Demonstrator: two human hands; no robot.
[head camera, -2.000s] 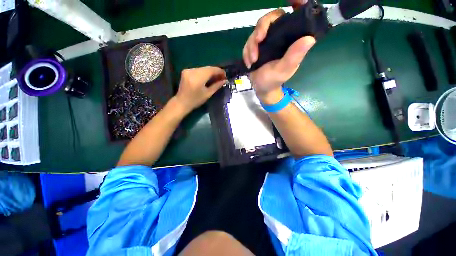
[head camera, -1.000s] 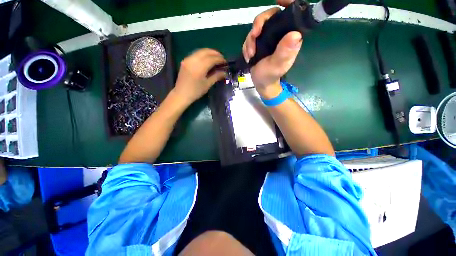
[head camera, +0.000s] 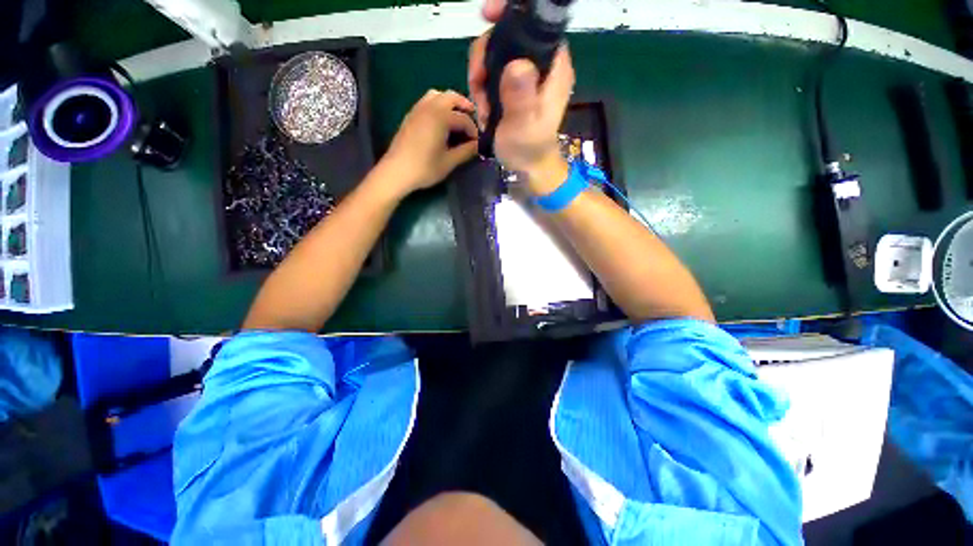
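The opened unit (head camera: 542, 256) lies in the black fixture (head camera: 478, 279), its large white area uncovered. My right hand (head camera: 525, 112) is closed around the black electric screwdriver (head camera: 523, 48), over the unit's far left corner. The screwdriver's tip is at that corner, partly hidden by my hand. My left hand (head camera: 432, 139) is at the fixture's far left edge, thumb and fingertips together beside the screwdriver tip. Whether it pinches a small part cannot be seen. A blue wrist strap (head camera: 565, 188) is around my right wrist.
A black parts tray (head camera: 368, 160) on the left holds a round dish of screws (head camera: 313, 98) and a heap of small dark parts (head camera: 272, 203). A purple-ringed device (head camera: 81, 119) and white blister tray (head camera: 48, 240) stand far left. A black inline box (head camera: 845, 219) and small white container (head camera: 903, 265) are right.
My right hand and the screwdriver have moved left to the fixture's far left corner, uncovering its far right part. The left hand stays by the far left edge. The view has shifted slightly.
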